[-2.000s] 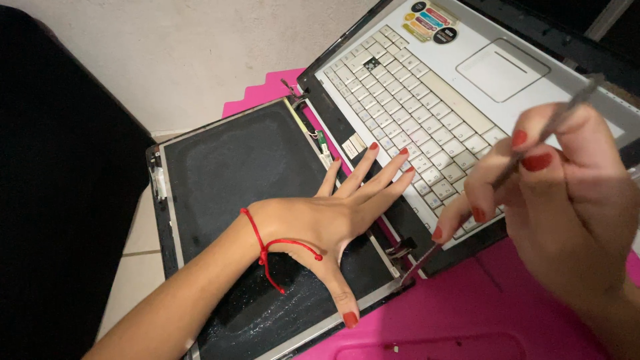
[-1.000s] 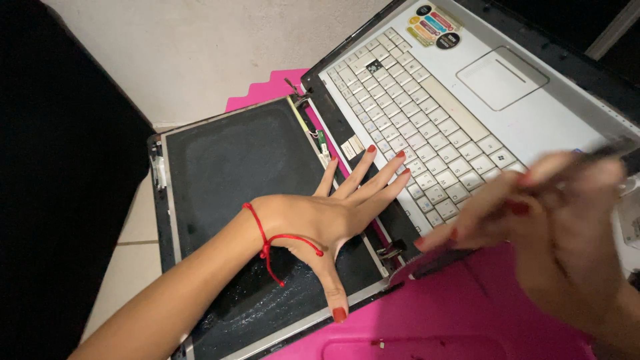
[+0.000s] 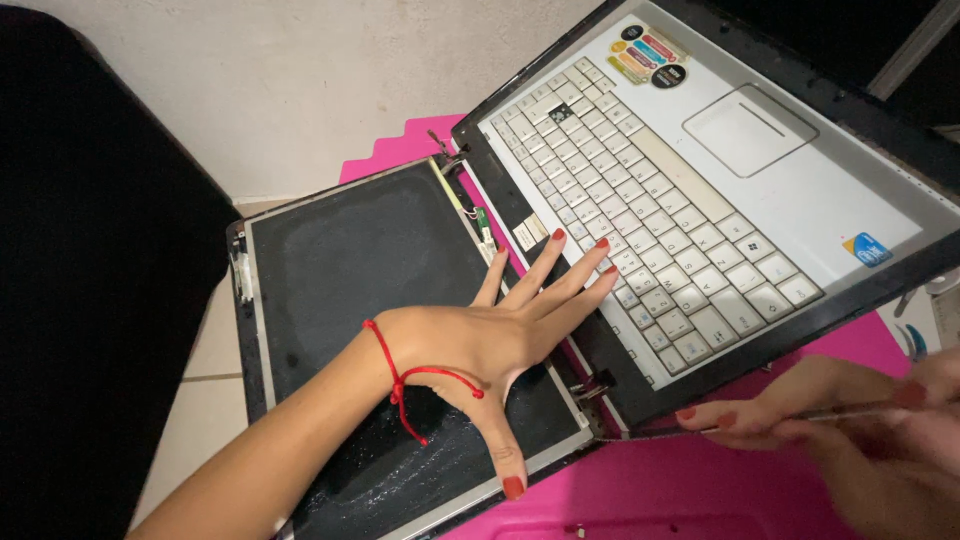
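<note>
My left hand (image 3: 480, 352), a red cord bracelet at its wrist, lies with fingers spread across the bare laptop screen panel (image 3: 337, 255). Its fingertips reach over the hinge gap to the edge of the white keyboard (image 3: 637, 217). My right hand (image 3: 840, 427), partly blurred, is at the lower right beside the laptop base. It holds a thin metal tool (image 3: 825, 414), whose tip is near the index finger. One metal hinge (image 3: 594, 388) shows between the left hand and the tool; the other hinge (image 3: 452, 156) is at the far end.
The laptop rests on a pink plastic surface (image 3: 660, 487) with tiny loose pieces on it. A small green circuit board (image 3: 482, 218) with wires sits along the screen's edge. A pale wall (image 3: 315, 90) stands behind. Some metal tools (image 3: 916, 341) are at the right edge.
My right hand has moved away from the near hinge, to the right and down, with the thin tool. My left hand stays spread on the screen panel.
</note>
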